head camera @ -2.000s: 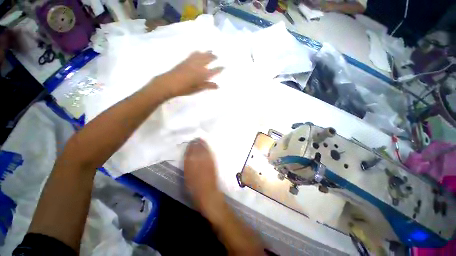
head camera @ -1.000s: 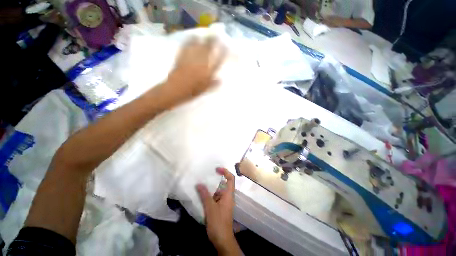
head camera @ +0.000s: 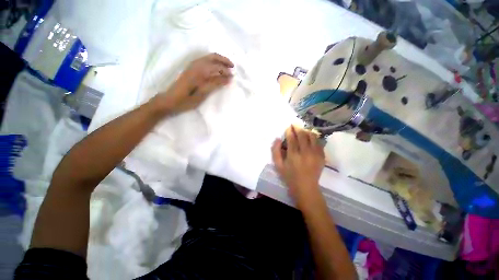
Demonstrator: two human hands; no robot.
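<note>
A large white fabric piece (head camera: 219,131), partly overexposed, lies on the table left of the needle and hangs over the front edge. My left hand (head camera: 199,79) rests on it with bent fingers; whether it grips cloth cannot be told. My right hand (head camera: 300,156) is at the fabric's right edge, just below the sewing machine head (head camera: 339,82), fingertips near the lit needle area. Its fingers hide what lies under them. The presser foot and needle are mostly hidden by glare and the head.
Thread snips (head camera: 403,211) and a yellowish tan clump (head camera: 413,191) lie on the machine bed at the right. A blue-and-white packet (head camera: 71,63) is at the far left. Crumpled plastic is behind the machine. White cloth (head camera: 128,224) hangs at lower left. Pink cloth (head camera: 479,238) is at lower right.
The view has shifted closer to the machine. My right hand has moved from the table's front edge up to the needle area. The white fabric now reaches the needle area; my left hand stays on it.
</note>
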